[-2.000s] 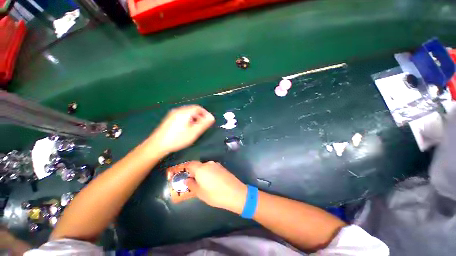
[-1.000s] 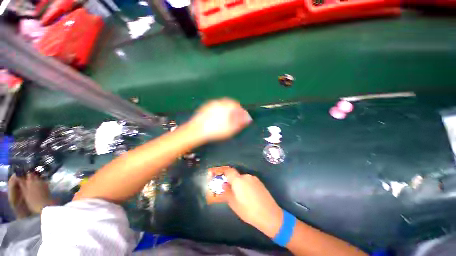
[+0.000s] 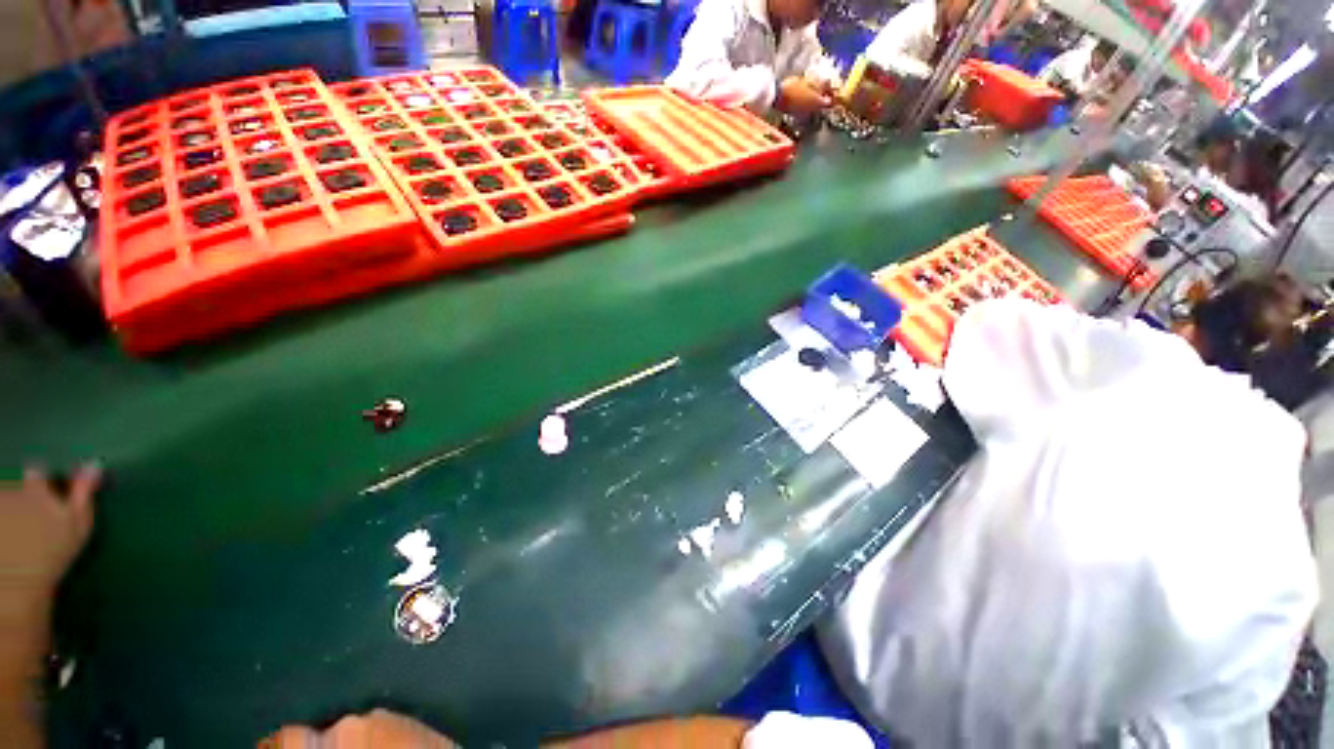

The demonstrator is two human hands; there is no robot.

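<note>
A round silver-rimmed watch case (image 3: 424, 613) lies on the dark green bench at lower left, with pale and metallic parts inside. Torn white scraps (image 3: 416, 556) lie just beyond it. My left hand (image 3: 56, 515) is at the left edge, partly cut off; its visible fingertips are apart and nothing shows between them. My right hand (image 3: 359, 730) is cut off by the bottom edge; its fingers and anything in them are hidden. The orange-brown fixture is out of view.
Stacked red compartment trays (image 3: 271, 256) hold dark round parts at the far left. A small dark part (image 3: 385, 414) and a pink piece (image 3: 553, 435) lie mid-bench. A blue bin (image 3: 853, 307), white sheets (image 3: 878, 441) and a person in a white smock (image 3: 1090, 534) are at right.
The view has swung right and up, bringing the trays and neighbouring worker into view. My left hand has moved to the left edge of the picture; my right hand and fixture have dropped largely or fully out.
</note>
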